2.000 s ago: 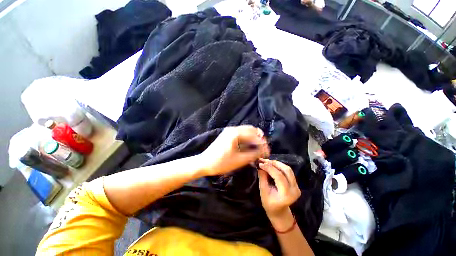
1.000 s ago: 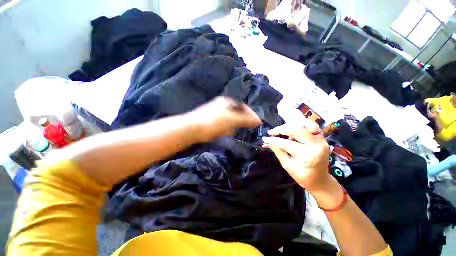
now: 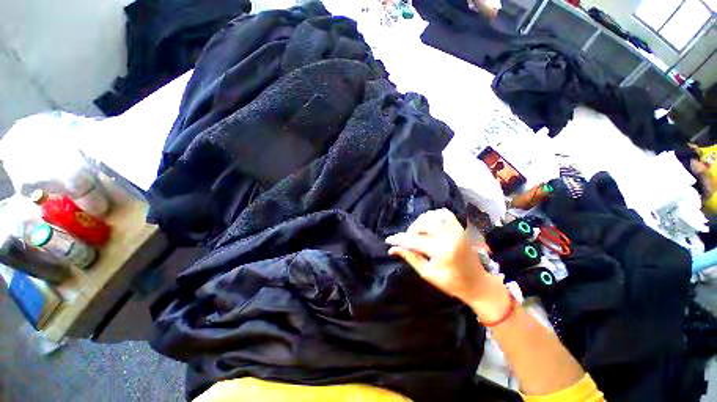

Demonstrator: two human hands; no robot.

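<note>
A large heap of black garments point(image 3: 271, 145) lies in front of me, with rough nubbly cloth at the top and smooth, slightly shiny lining point(image 3: 259, 302) nearest me. My right hand point(image 3: 440, 255), with a red band at the wrist, is over the right part of the lining. Its thumb and fingertips are brought together at the cloth. Whether they pinch a fold or something thin is too small to tell. No needle or thread can be made out. My left hand is out of the picture.
Right of the heap lie black spools with green-ringed ends point(image 3: 531, 252), red-orange scissors handles point(image 3: 555, 239), a dark and orange packet or phone point(image 3: 501, 169) and more black garments point(image 3: 621, 275). At left, a cabinet point(image 3: 118, 263) bears a red bottle point(image 3: 72, 217). A yellow sleeve shows far right.
My left hand and arm, over the heap before, have left the picture. My right hand has moved a little left and down since a second ago, and its fingers are more closed.
</note>
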